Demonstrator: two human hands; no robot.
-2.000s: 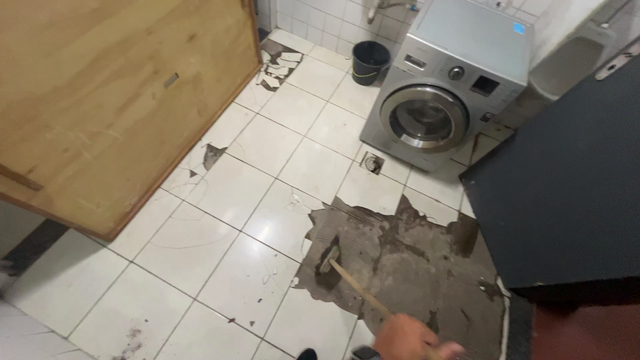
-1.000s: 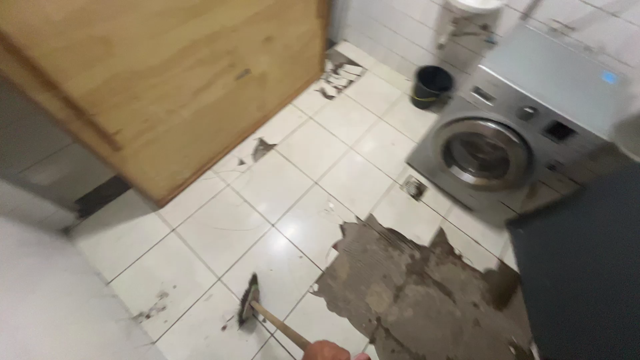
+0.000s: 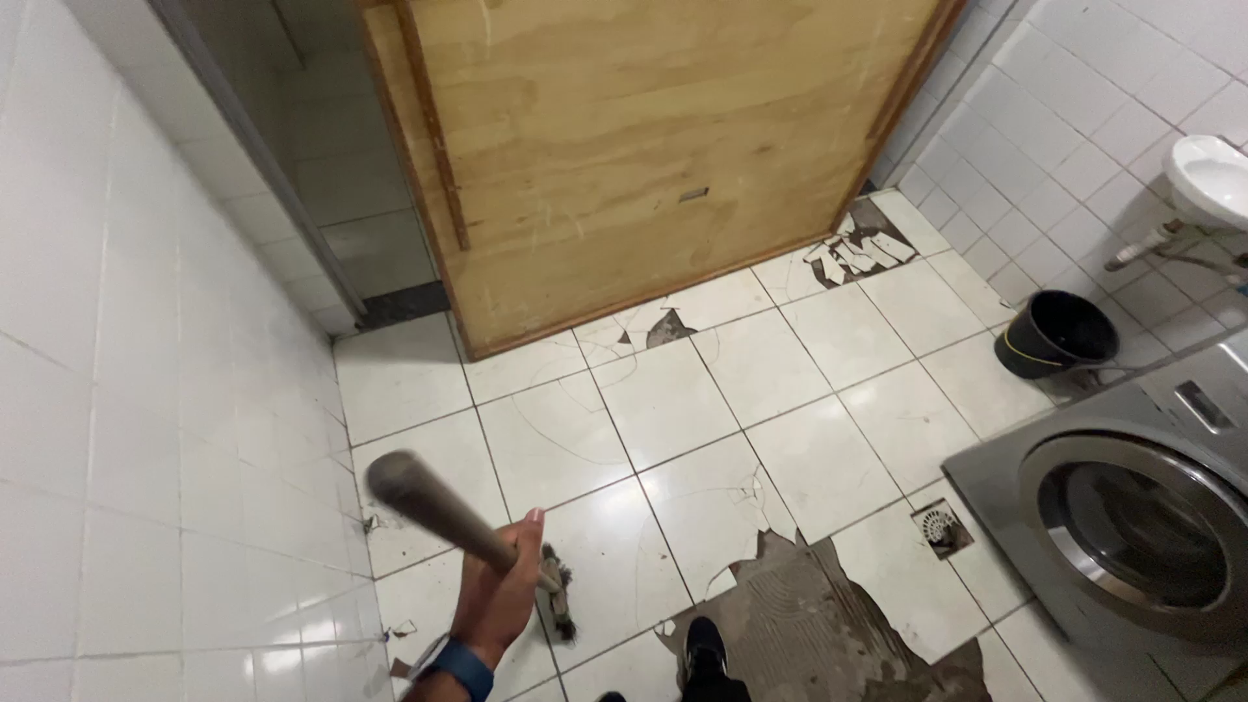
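My left hand, with a blue band at the wrist, is closed around the handle of a broom or brush at the lower left. The handle's thick upper end tilts up and left toward the camera. Beyond the hand, the dark bristled head is close to the white floor tiles; whether it touches them I cannot tell. My right hand is out of view. To the right of the head lies a patch of exposed grey screed with jagged tile edges.
A wooden panel stands at the back, with broken tile pieces near its right corner. A black bucket, a silver washing machine, a floor drain and a white basin are on the right. A dark shoe is on the screed edge.
The view has swung left. The broom head was over the exposed screed two seconds ago and is now over the tiles to its left. Its handle now tilts up and left, not down and right.
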